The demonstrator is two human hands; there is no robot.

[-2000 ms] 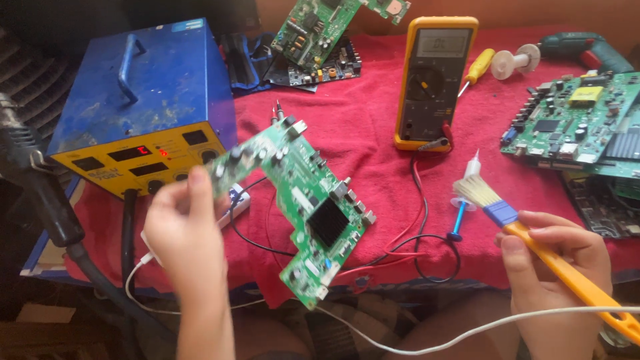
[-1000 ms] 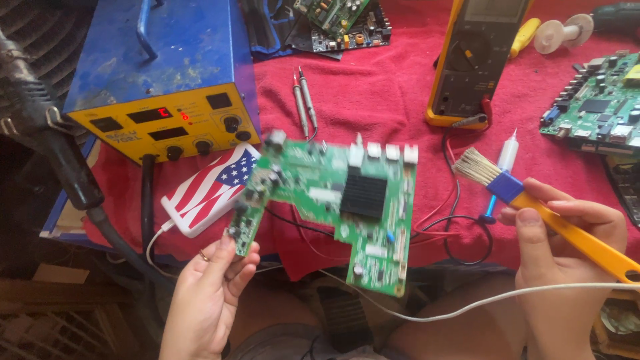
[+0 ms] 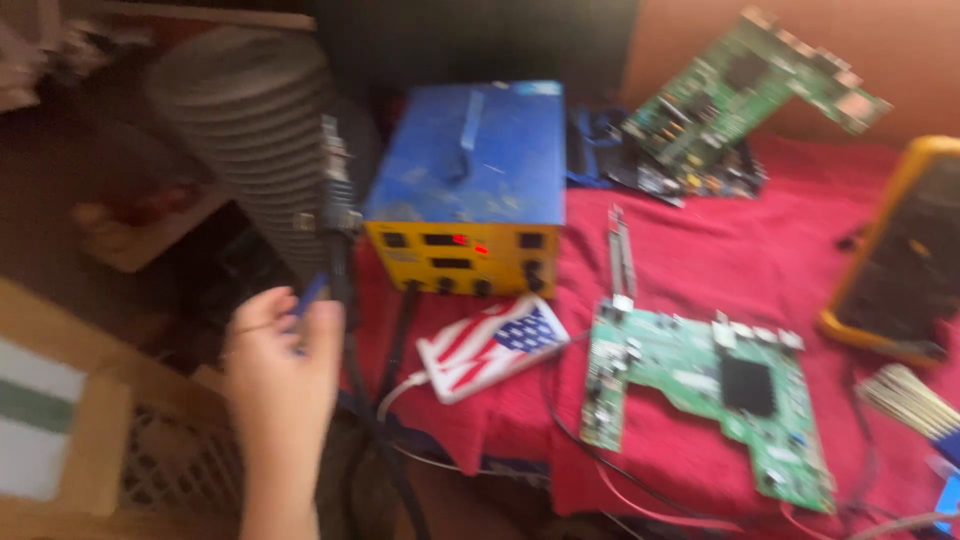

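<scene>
My left hand (image 3: 281,367) is raised at the left, its thumb and fingers around a small blue object (image 3: 309,294) beside the black handle of a hot-air tool (image 3: 337,202); blur hides the exact grip. The L-shaped green circuit board (image 3: 697,360) with a black heatsink (image 3: 748,385) lies on the red cloth (image 3: 510,442). Two test probes (image 3: 619,259) touch or lie close to its upper left corner. A brush with pale bristles (image 3: 907,397) shows at the right edge. My right hand is out of view.
The blue and yellow rework station (image 3: 465,172) stands behind a flag-patterned power bank (image 3: 491,346). More circuit boards (image 3: 750,90) are stacked at the back. A yellow-cased multimeter (image 3: 900,262) is at the right. Black and red leads cross the cloth. A ribbed grey column (image 3: 247,142) rises at the left.
The green board, held in my left hand before, now lies on the cloth. My left hand has moved left to the hot-air tool. The view has swung left, and my right hand has left it.
</scene>
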